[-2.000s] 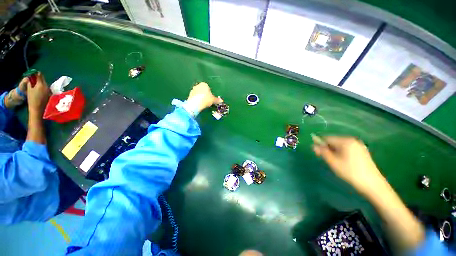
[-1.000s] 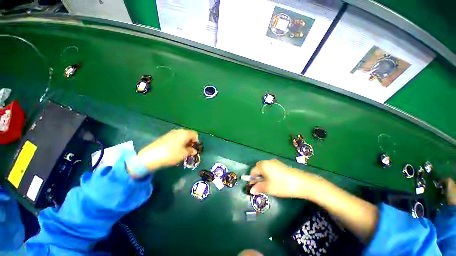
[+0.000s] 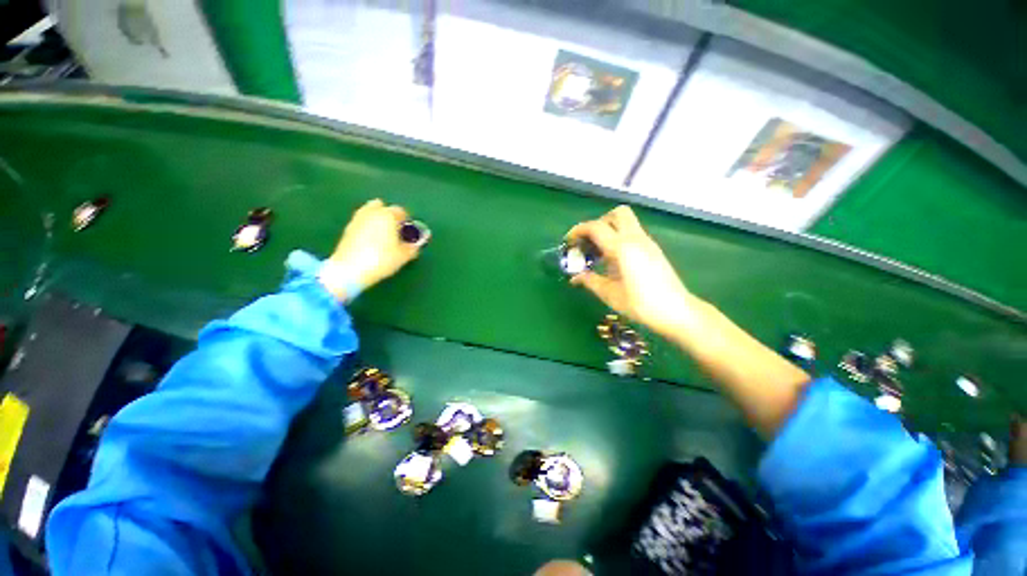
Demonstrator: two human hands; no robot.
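My left hand (image 3: 375, 250) has its fingertips on a dark-centred silvery ring (image 3: 413, 233) on the green belt. My right hand (image 3: 627, 268) grips a round module with a white patch (image 3: 575, 260) between thumb and fingers, over the belt. Several round modules with copper-brown flaps and white tabs lie on the near surface: one pair at left (image 3: 389, 410), a cluster in the middle (image 3: 460, 419) and one at right (image 3: 557, 476). No tweezers can be made out.
A black dish of small white parts (image 3: 685, 523) stands at the near right. A black box (image 3: 62, 388) is at left. More modules (image 3: 250, 233) lie along the belt. Instruction sheets (image 3: 496, 90) stand behind. Another person's sleeve (image 3: 1000, 523) shows at right.
Both hands have moved from the near modules out to the belt, left to the ring, right to the white-patched module. The modules they handled now lie on the near surface. The view has shifted right.
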